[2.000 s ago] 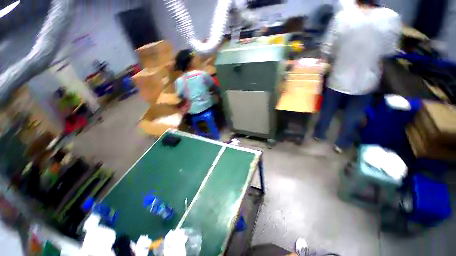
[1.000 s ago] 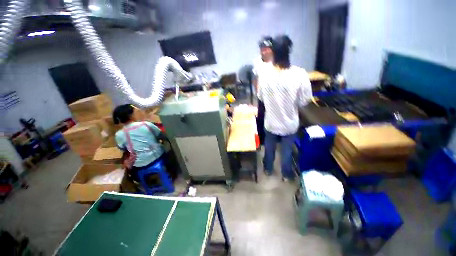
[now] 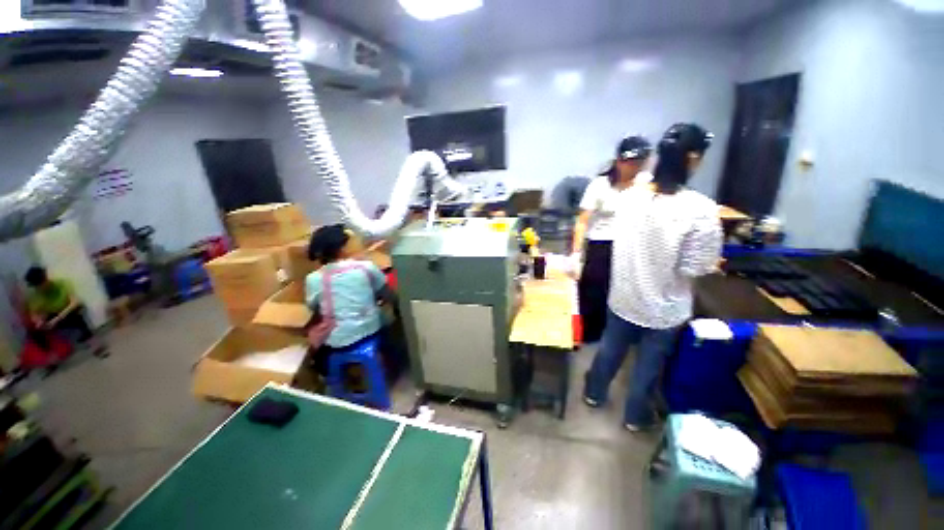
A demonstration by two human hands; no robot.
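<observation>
Neither of my hands is in the picture. The green-topped table [image 3: 311, 461] with a pale dividing strip lies nearest in front of me, cut off by the bottom edge. A small dark block [image 3: 273, 412] lies near its far left corner. Beyond the table stands the grey-green cabinet machine [image 3: 455, 311] with a pale door panel. To its right is a side table with tan sheets [image 3: 546, 308] on top. A thick stack of brown board sheets [image 3: 828, 357] is at the right, in front of the flatbed machine [image 3: 714, 295] with dark flat pieces [image 3: 813, 285].
A person [image 3: 350, 295] sits on a blue stool beside cartons [image 3: 248, 373]. Two people stand by the side table, one in a dotted white top [image 3: 662, 254]. A grey-green stool [image 3: 714, 455] bears white cloth. Ribbed hoses [image 3: 321, 135] hang from above. Another person [image 3: 52, 300] sits far left.
The view has levelled and tilted up from the table; the water bottles and crumpled white items have left the picture. Since the last frame, the scene has shifted right, and the second standing person shows more.
</observation>
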